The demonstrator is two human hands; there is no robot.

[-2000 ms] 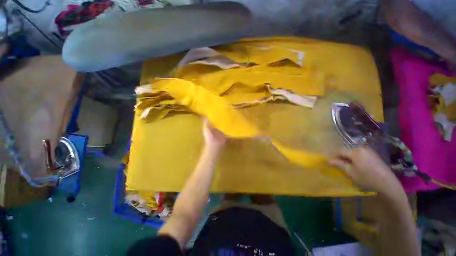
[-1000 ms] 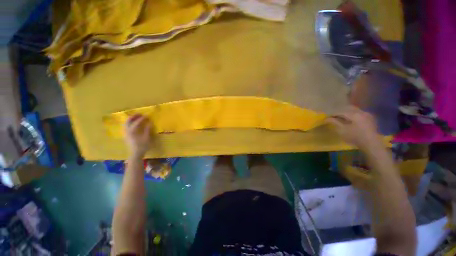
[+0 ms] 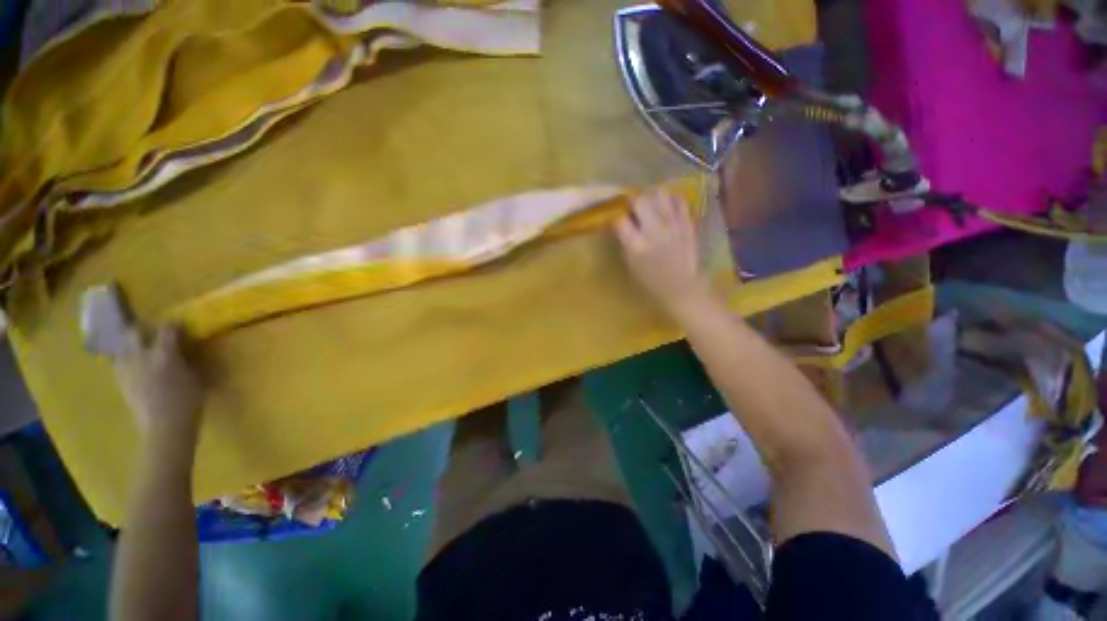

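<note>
A long waistband piece (image 3: 401, 261) lies on the mustard pressing table cover (image 3: 364, 370), partly folded along its length so its pale face shows beside the yellow. My left hand (image 3: 158, 364), blurred, holds its left end; a pale flap shows by the fingers. My right hand (image 3: 659, 243) holds its right end down on the table. A steam iron (image 3: 686, 85) stands on the table beyond my right hand. A pile of other yellow bands (image 3: 182, 109) with pale edges lies at the far left.
A bright pink surface (image 3: 983, 134) adjoins at the right. The iron's hose (image 3: 874, 127) runs across to it. A blue crate (image 3: 267, 522) with scraps is below the table's front edge. A wire rack (image 3: 716, 510) and white surface (image 3: 959, 485) are at lower right.
The band was stretched across the table from midair, then flat with its yellow face up; now its pale face shows along the length. The view has shifted right.
</note>
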